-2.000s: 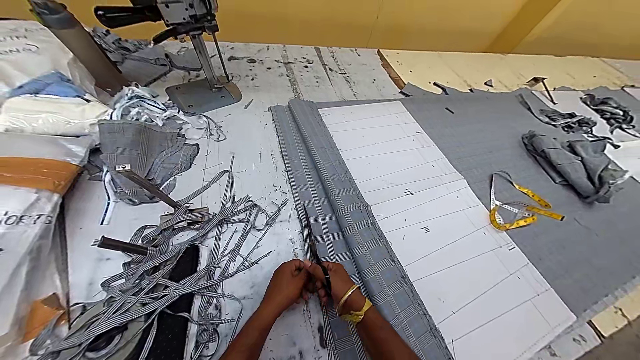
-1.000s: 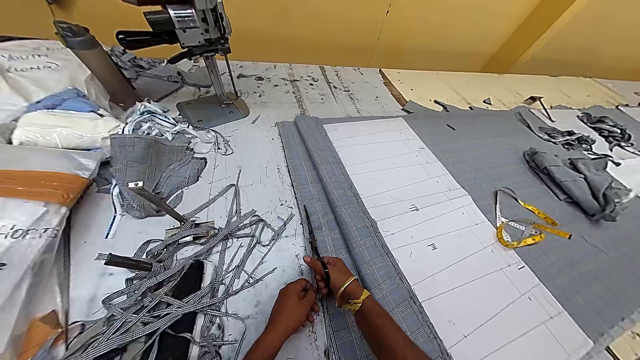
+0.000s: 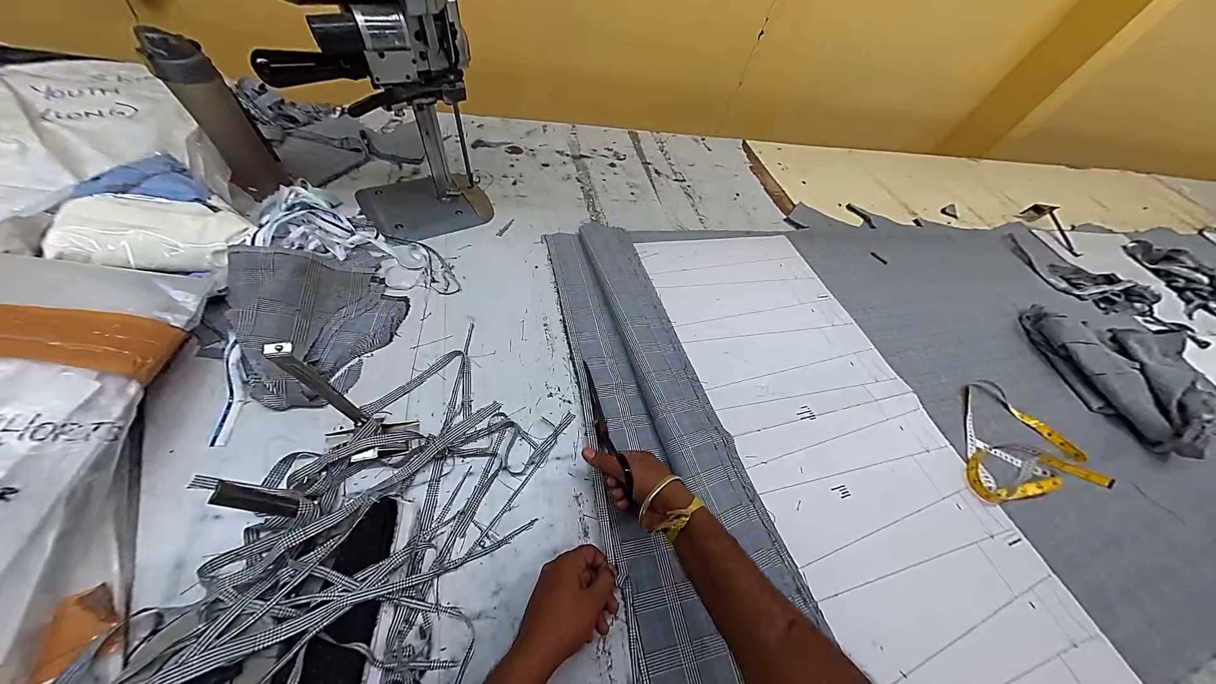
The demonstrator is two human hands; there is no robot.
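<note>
My right hand (image 3: 632, 483) holds black-handled fabric scissors (image 3: 597, 404), whose long blades point away from me along the left edge of grey checked fabric (image 3: 679, 579). Below and to the left, my left hand (image 3: 575, 594) is curled at the same edge, by a narrow strip of the cloth; whether it pinches the strip I cannot tell. The fabric lies in folded layers. White marker paper (image 3: 817, 380) with pencilled lines lies to its right. A yellow and white tape measure (image 3: 1012, 480) rests looped on the grey cloth farther right.
Tangled checked fabric strips (image 3: 380, 579) lie left of my hands, around a metal holder (image 3: 318, 385). A straight-knife cutting machine (image 3: 423, 204) stands at the back, near cloth scraps (image 3: 304, 313) and plastic-wrapped bundles (image 3: 85, 342). Crumpled grey fabric (image 3: 1116, 375) lies at the right.
My hands were close together at the scissors' handles; now they are apart, with my left hand lower and nearer me. The scissors remain in my right hand along the fabric edge.
</note>
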